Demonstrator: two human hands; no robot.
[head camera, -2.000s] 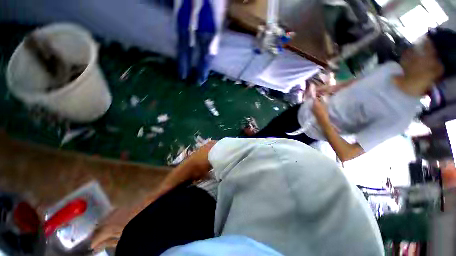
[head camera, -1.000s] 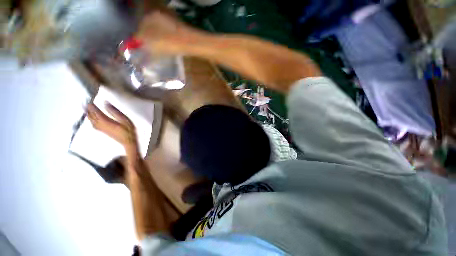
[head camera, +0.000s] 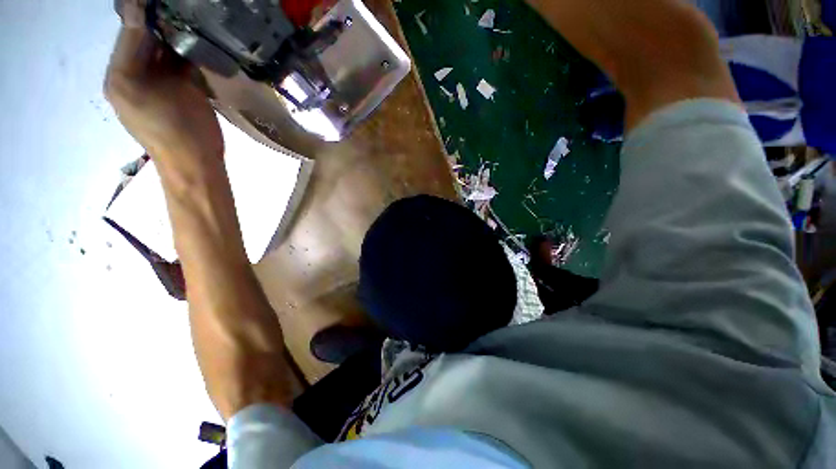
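The cutting machine (head camera: 247, 41) stands at the top left, cut off by the top edge. Part of its red grip (head camera: 302, 7) shows. Its shiny base plate (head camera: 362, 69) lies on the brown wooden table (head camera: 339, 179). My left hand (head camera: 151, 69) is beside the machine over the white lay (head camera: 55, 147); its fingers are partly hidden and cut off by the frame edge, so its grip is unclear. My left forearm crosses a curved white-topped block (head camera: 261, 183). A dark gap separates this block from the lay. My right forearm leaves through the top edge; that hand is out of view.
A green floor (head camera: 513, 110) with scattered scraps lies beyond the table edge. My dark-clothed knee (head camera: 435, 270) is at the table. Blue and white cloth (head camera: 770, 82) is at the upper right. A small dark object (head camera: 213, 432) is at the lower left.
My left hand has moved up from the white-topped block to beside the machine. My right hand, earlier at the red grip, has left the picture. The view has shifted, showing the base plate more clearly.
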